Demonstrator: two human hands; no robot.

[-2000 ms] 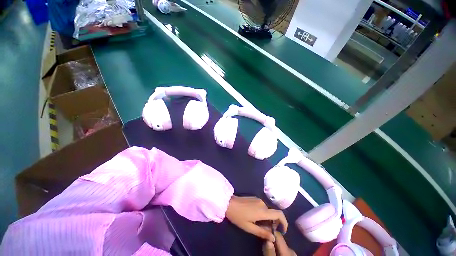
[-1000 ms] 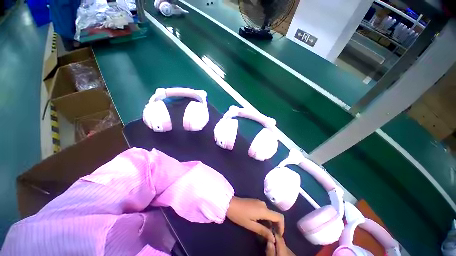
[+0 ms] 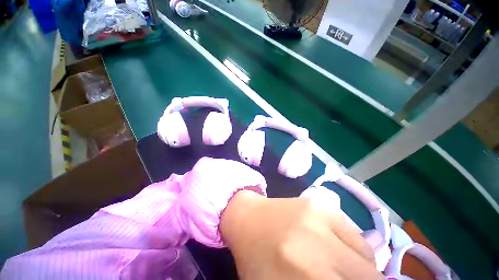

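My left hand point(image 3: 298, 238), in a pink striped sleeve, is raised close to the camera at the bottom centre. Its fingertips are cut off or hidden, so I cannot tell if it holds anything. It covers part of a pale pink and white headset point(image 3: 358, 197) behind it. Another headset point(image 3: 424, 256) shows beside that one at the lower right. Two more stand on the black mat point(image 3: 164, 158): one at the far left point(image 3: 194, 102) and one in the middle point(image 3: 282, 126). My right hand is not in view.
The green conveyor point(image 3: 306, 82) with white edges runs behind the mat. A white post point(image 3: 432, 115) slants at the right. Brown cartons point(image 3: 82, 180) with clear plastic bags stand at the left. An orange piece point(image 3: 414, 229) lies under the lower-right headset.
My left hand has come up from the mat towards the camera and the right, and now hides one headset partly. My right hand has gone out of view.
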